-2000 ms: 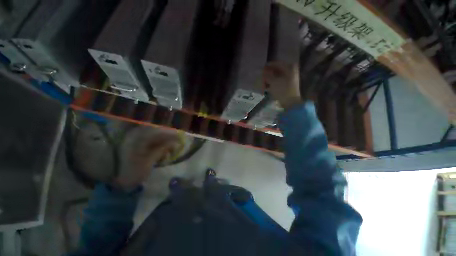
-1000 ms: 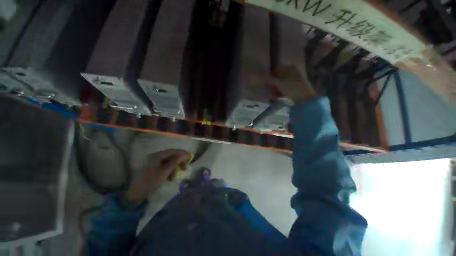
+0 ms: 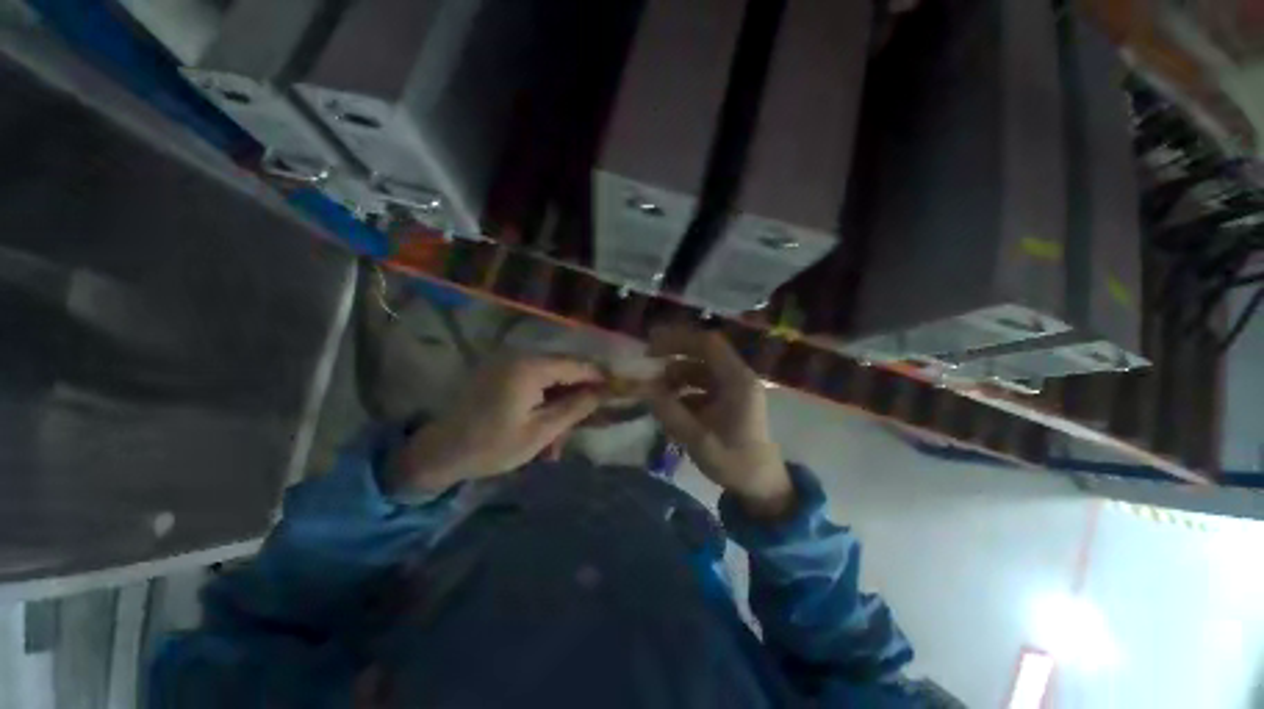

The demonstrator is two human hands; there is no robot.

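My left hand [image 3: 506, 418] is bare and its fingers hold a small yellowish thing, likely the yellow tape roll [image 3: 634, 385], low in front of the rack. My right hand [image 3: 717, 416] is bare, with its fingertips pinched at the other side of the tape. The tape is blurred and partly hidden by the fingers. Two power modules [image 3: 957, 180] stand side by side at the right, with small yellow tape pieces [image 3: 1040, 249] on their casings. Another pair of modules [image 3: 649, 229] stands in the middle of the rack, above my hands.
More modules [image 3: 374, 132] stand at the upper left. The rack's orange beam [image 3: 555, 317] runs slantwise just beyond my hands. A large dark panel with a pale frame [image 3: 153, 333] fills the left side. Cables lie below the rack. Bright light shows at lower right.
My right hand has left the right-hand modules and come down to the tape at my left hand. My left hand has moved right and slightly up. The view has shifted, showing yellow pieces on the right-hand modules.
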